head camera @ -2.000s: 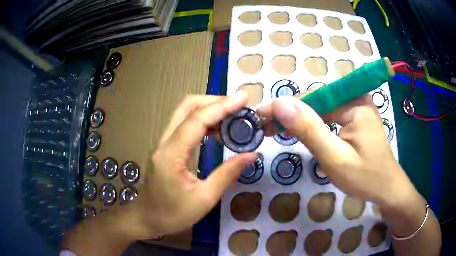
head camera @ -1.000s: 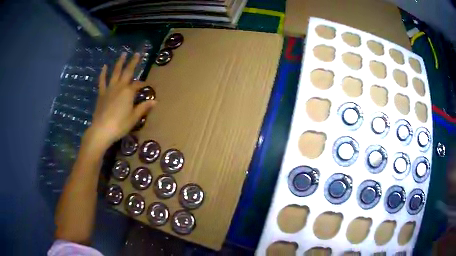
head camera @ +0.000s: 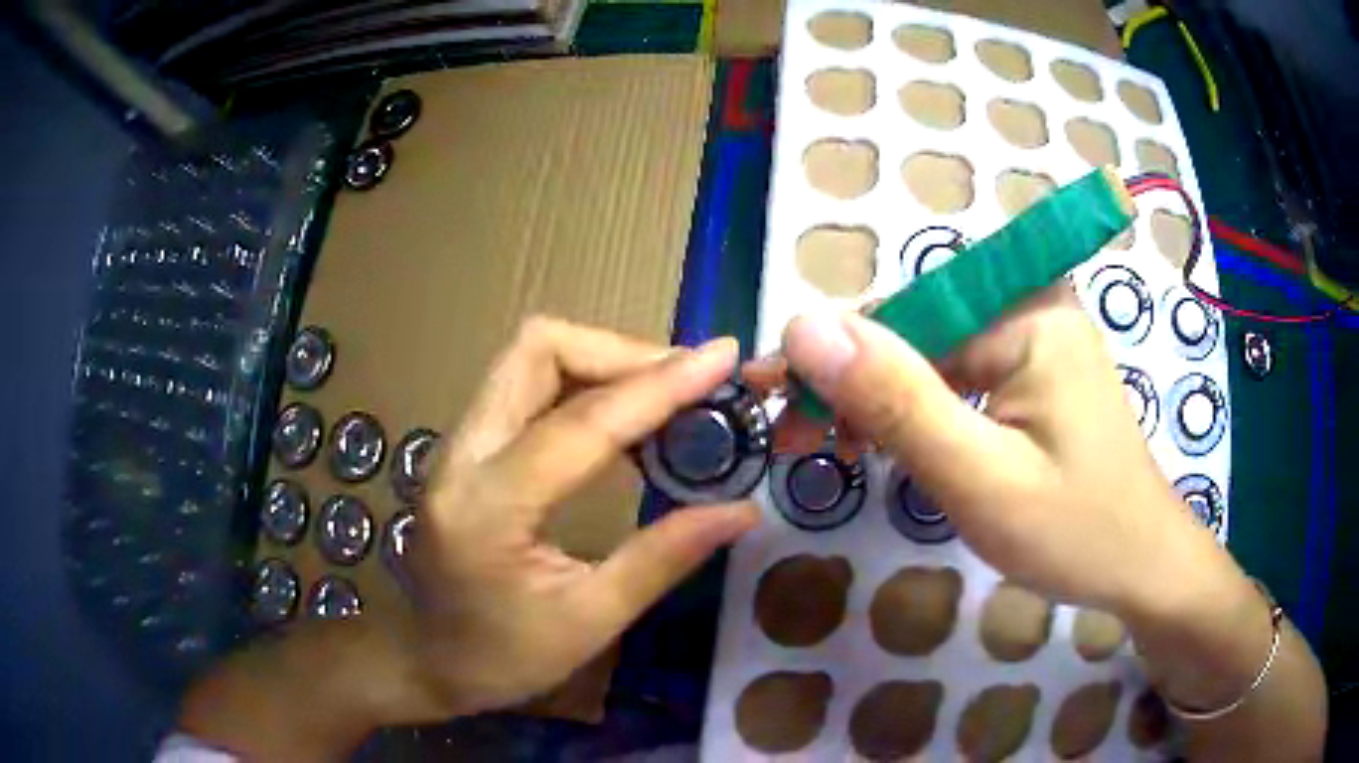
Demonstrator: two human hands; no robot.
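My left hand (head camera: pixel 522 522) holds a small round speaker driver (head camera: pixel 707 446) by its edges between thumb and fingers, its grey magnet side facing me. My right hand (head camera: pixel 1014 447) grips the green wrapped test probe (head camera: pixel 1006 276), which slants up to the right. The probe's front end is at the right edge of the driver, near its side terminals; exact contact is hard to tell. Behind the hands lies the white cutout tray (head camera: pixel 753 574), with several drivers seated magnet side up in its middle rows and cutouts showing brown above and below.
Brown cardboard (head camera: pixel 522 194) at left carries several glossy drivers (head camera: pixel 358 446), partly hidden by my left hand. A clear blister tray (head camera: pixel 179 373) is far left, stacked layers (head camera: pixel 403 30) upper left. Red and dark wires (head camera: pixel 1192 224) trail right. A small round part (head camera: pixel 1258 352) lies right of the tray.
My left hand has come from the cardboard to the middle, now holding a driver. My right hand and the probe are back in view. The camera view has shifted.
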